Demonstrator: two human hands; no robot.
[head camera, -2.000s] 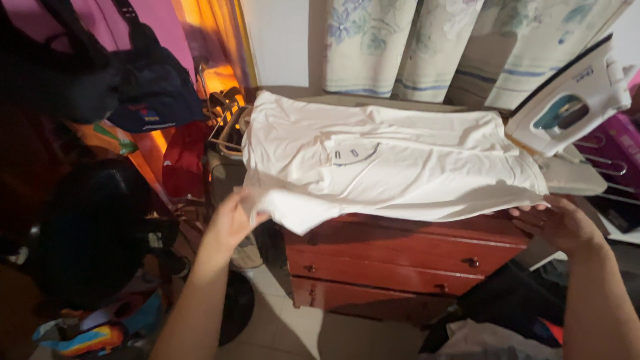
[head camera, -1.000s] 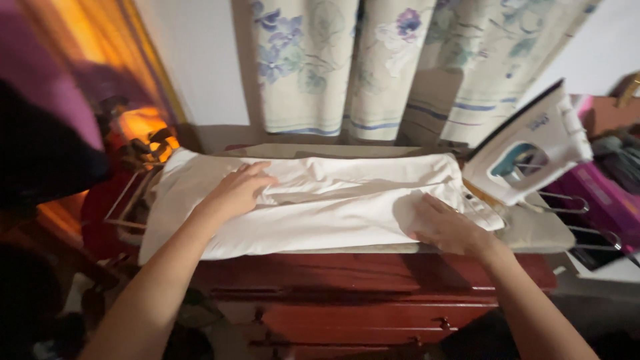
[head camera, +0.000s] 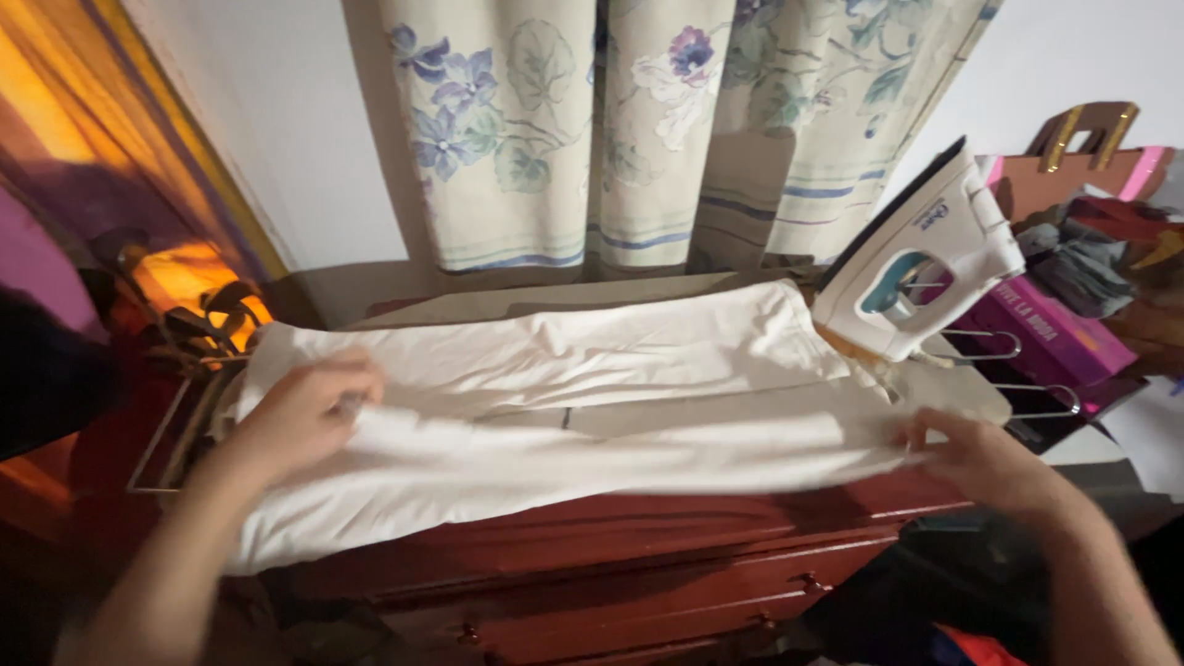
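Observation:
A white cloth garment (head camera: 592, 370) lies wrinkled along an ironing board (head camera: 962, 393), its near edge raised in a long fold. At the left, my left hand (head camera: 319, 407) pinches the fabric, blurred by motion. My right hand (head camera: 962, 453) grips the garment's near right corner between thumb and fingers. A small dark mark shows on the cloth between the hands. Past the garment's right end, a white clothes iron (head camera: 925, 259) with a teal part inside its handle stands on its heel on the board.
Below the board is a red wooden chest of drawers (head camera: 703, 592). Behind hangs a floral curtain (head camera: 555, 139). To the right are metal hangers or rack wires (head camera: 1045, 398), a magenta box (head camera: 1054, 333) and a brown bag (head camera: 1064, 185). An orange glowing lamp (head camera: 199, 287) is at the left.
Both hands lay on the garment a second ago; now they hold its fabric, with the near edge lifted. The right hand has moved right to the corner. The view has shifted nearer to the board.

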